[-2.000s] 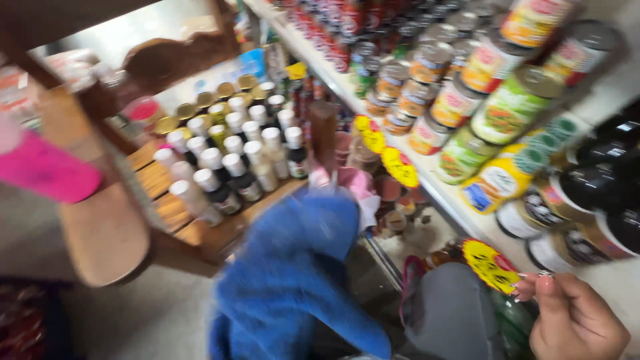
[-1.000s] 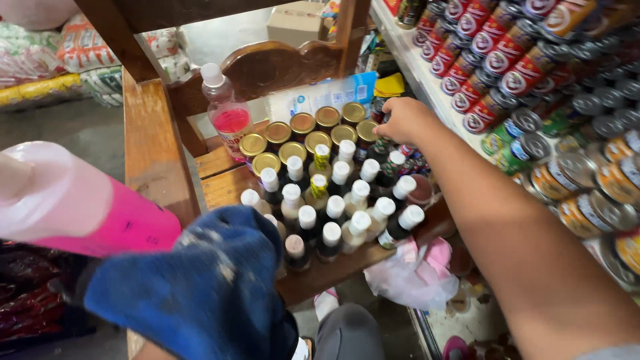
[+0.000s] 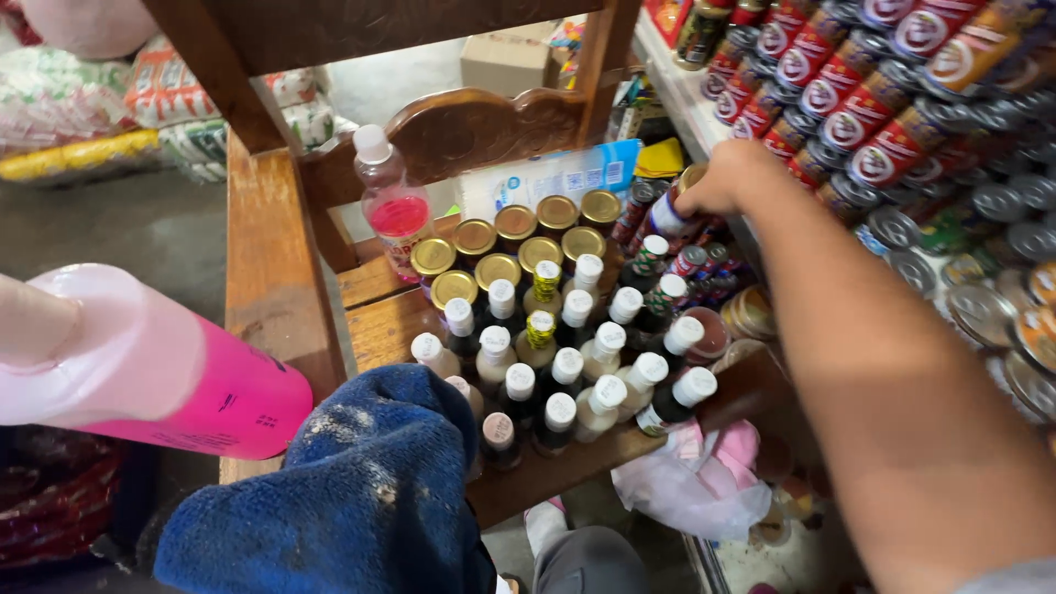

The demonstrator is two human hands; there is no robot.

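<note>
My right hand [image 3: 730,177] grips a jar with a gold-coloured lid and a white and blue label [image 3: 667,216], beside the shelf edge. A blue towel [image 3: 371,487] with pale dusty patches is bunched at lower centre; it covers my left hand, whose fingers are hidden. On the wooden chair's slatted seat [image 3: 384,330] stand several white-capped bottles [image 3: 567,367] of dark and pale liquid, with gold-lidded jars [image 3: 497,271] behind them. A clear bottle with pink liquid [image 3: 398,219] stands at the seat's back left corner.
A large bottle of pink liquid [image 3: 214,379] lies across the view at left, near the wooden armrest [image 3: 276,247]. Stacked red cans [image 3: 841,99] fill the shelf at right. A pink and white plastic bag [image 3: 701,487] hangs below the seat's right side. Packed sacks [image 3: 74,107] lie behind.
Two seconds ago my right hand held a yellow price tag at the shelf; it has let go of that. It now has hold of a jar behind the bottles. The view has swung left.
</note>
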